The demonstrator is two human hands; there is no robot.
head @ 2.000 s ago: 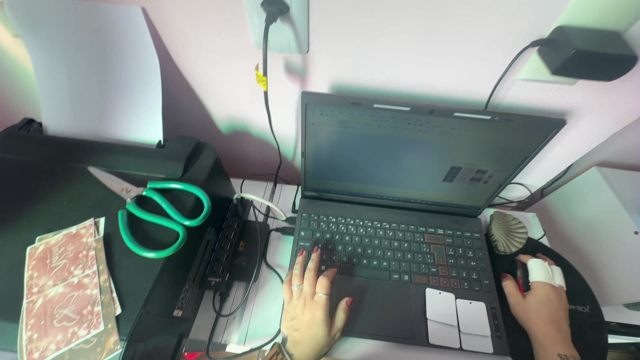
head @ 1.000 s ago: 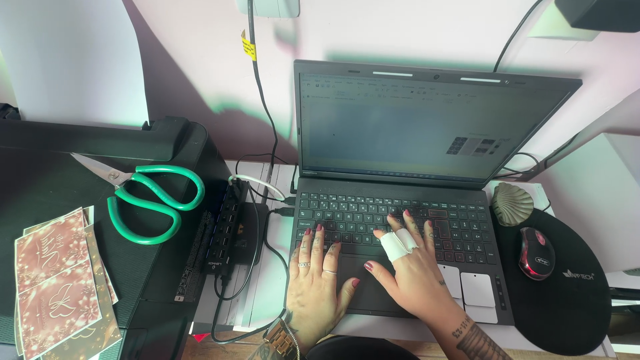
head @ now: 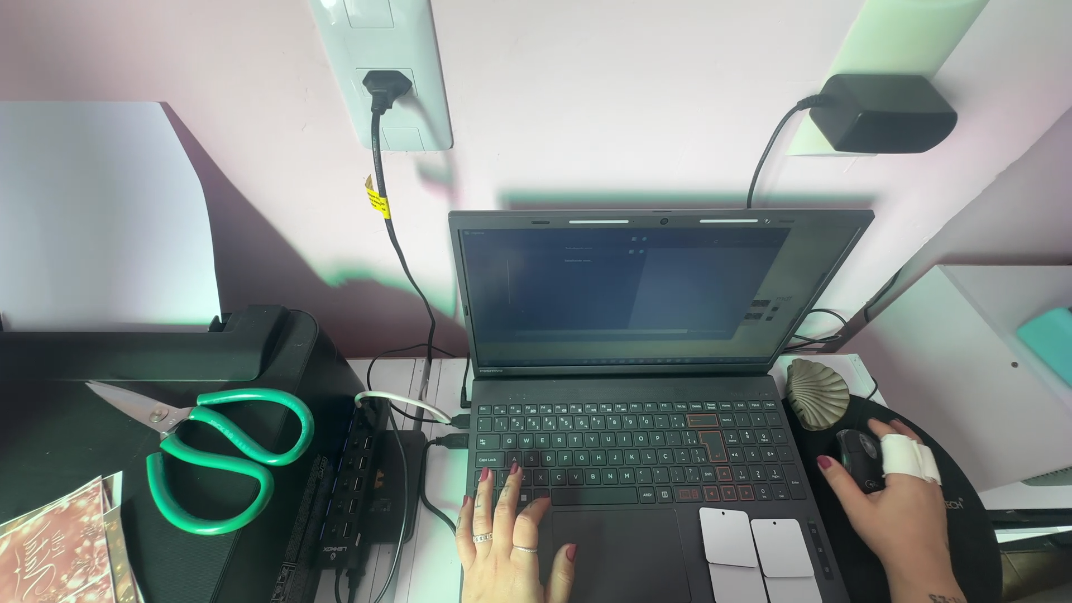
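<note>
A dark laptop (head: 620, 389) stands open, with a window showing on its screen. My left hand (head: 511, 544), with rings on its fingers, lies at the lower left of the keyboard, fingertips on or just over the keys and thumb beside the touchpad (head: 620, 553). At the right, my right hand (head: 904, 502), white tape around its fingers, rests on a black computer mouse (head: 858, 461) on a round black mouse pad (head: 963, 544). White tags (head: 725, 536) lie on the laptop's right palm rest. A ribbed shell (head: 816, 395) sits just behind the mouse.
Scissors with green handles (head: 239, 427) and printed cards (head: 63, 544) lie on a black printer (head: 293, 360) holding white paper (head: 105, 218). A USB hub (head: 347, 494) and cables run between printer and laptop. A power adapter (head: 883, 113) is on the wall; a white box-like object (head: 963, 368) stands right.
My right hand has moved from the keyboard to the mouse at the right. My left hand stays at the keyboard's left. The screen shows a different, darker window. The view has shifted upward.
</note>
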